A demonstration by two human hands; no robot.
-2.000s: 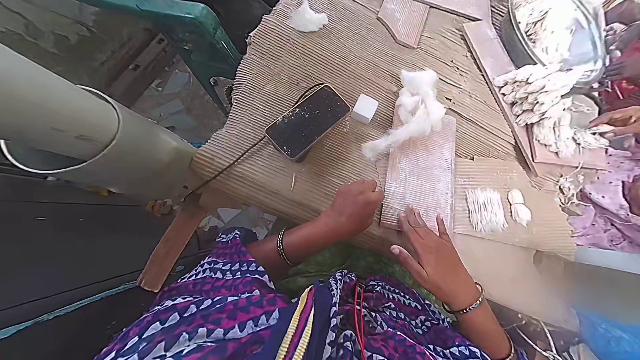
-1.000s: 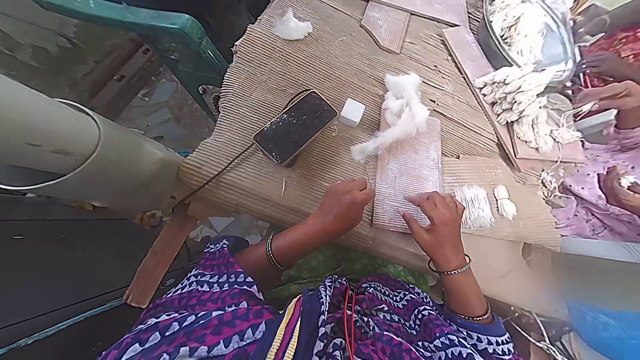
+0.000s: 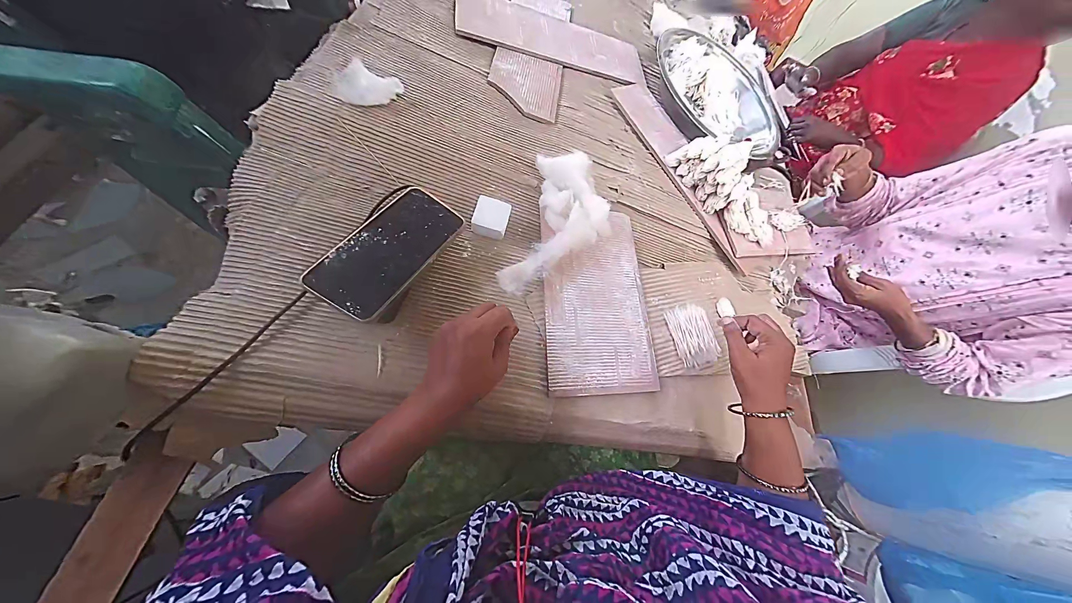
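Note:
My left hand (image 3: pixel 471 350) rests with curled fingers on the corrugated cardboard, left of a ridged flat board (image 3: pixel 596 314); whether it holds anything cannot be seen. A tuft of white cotton (image 3: pixel 569 213) lies over the board's upper end. Right of the board, my right hand (image 3: pixel 760 347) has thumb and fingers together at a small white cotton piece (image 3: pixel 725 308); whether it is gripped is unclear. Just left of that hand is a small bundle of thin white wicks (image 3: pixel 692 336). A white block (image 3: pixel 491 217) sits between the cotton and a dusty phone (image 3: pixel 383 254).
A metal basin (image 3: pixel 720 92) of white cotton strands stands at the back right, with bunched strands (image 3: pixel 722 184) beside it. More boards (image 3: pixel 548 40) lie at the back. Two people work at the right. A cable (image 3: pixel 218 373) runs from the phone, and a green chair (image 3: pixel 117 100) stands left.
My right hand has moved right, off the ridged board and past the wick bundle to the small cotton piece. My left hand stays near the board's left side.

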